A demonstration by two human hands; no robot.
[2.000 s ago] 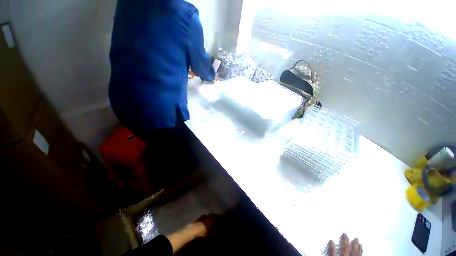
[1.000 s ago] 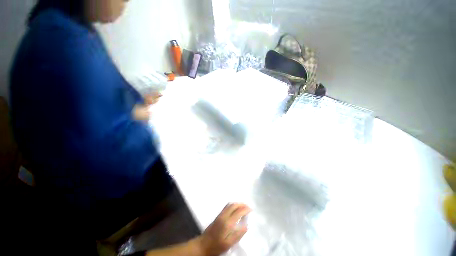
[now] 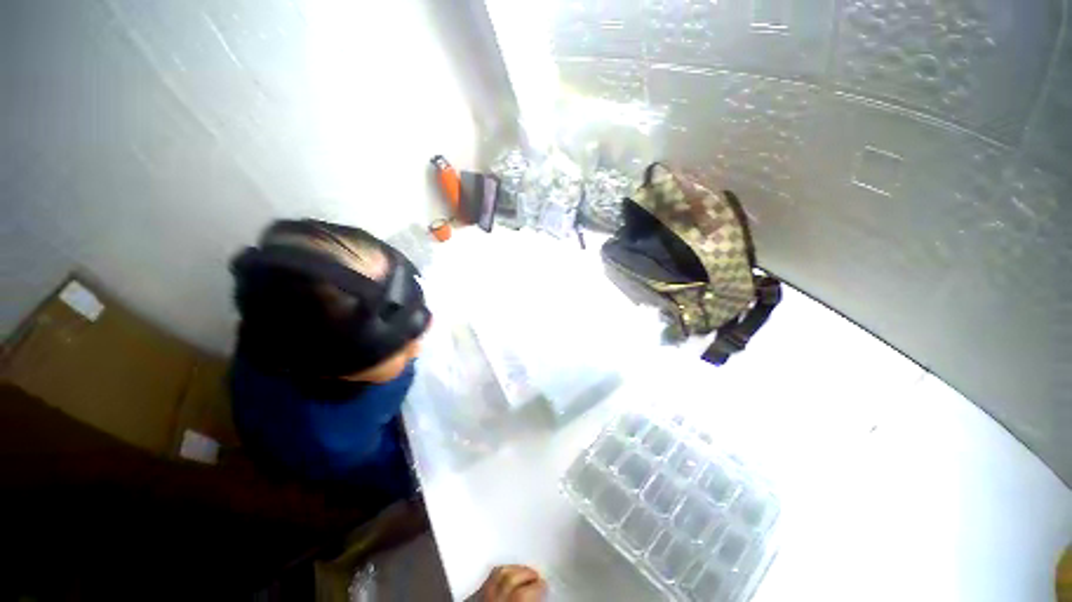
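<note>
A clear tray stack (image 3: 672, 503) with rows of square pockets lies on the white table (image 3: 905, 470), seen from above; glare hides its side. My left hand (image 3: 513, 583) is small and cut off by the bottom edge of the picture. It is at the table's near edge, left of the tray stack and apart from it. Its fingers look curled, and whether they hold anything cannot be seen. My right hand is out of the picture. A glossy pale block (image 3: 547, 335) lies behind the trays, washed out by light.
A person (image 3: 323, 318) in blue with a dark head strap is at the table's left side. A checked handbag (image 3: 703, 253), shiny crumpled bags (image 3: 547, 194) and an orange tool (image 3: 447, 182) are by the wall. Brown cartons (image 3: 106, 365) stand left. A yellow thing (image 3: 1064, 574) shows at lower right.
The view has shifted, bringing the tray stack lower in the picture. My left hand has left the carton for the table edge; my right hand has gone out of view. The person's head is now visible.
</note>
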